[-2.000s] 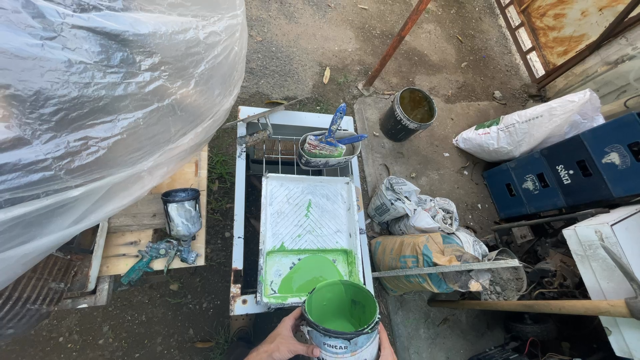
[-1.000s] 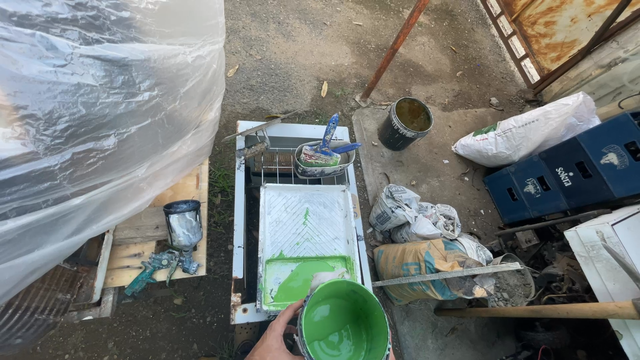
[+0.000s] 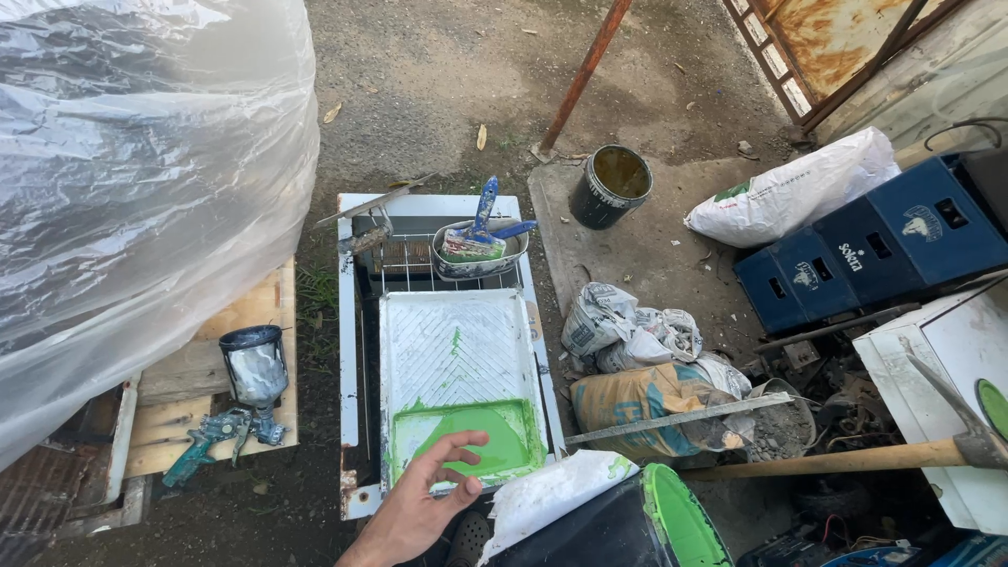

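Observation:
My left hand (image 3: 417, 508) is held with its fingers apart over the near end of the white paint tray (image 3: 459, 346), holding nothing. Green paint (image 3: 496, 437) lies in the tray's well. Right of the hand is a dark paint bucket (image 3: 598, 524), tipped on its side, with bright green paint at its rim and a loose, peeling white label. My right hand is not visible. Beyond the tray, a metal container (image 3: 476, 266) with paint brushes (image 3: 476, 232) sits on the wire rack of a white metal frame (image 3: 350, 315).
At left, a spray gun (image 3: 224, 433) with a cup lies on boards (image 3: 169, 425) beside plastic sheeting (image 3: 142, 173). At right are a dark bucket (image 3: 610, 187), a white sack (image 3: 795, 189), blue crates (image 3: 874, 236), bags of rubble (image 3: 630, 398) and a pickaxe (image 3: 850, 459).
My left hand has let go of the paint bucket and is apart from it. The bucket has moved right and turned on its side. My right hand has gone out of view.

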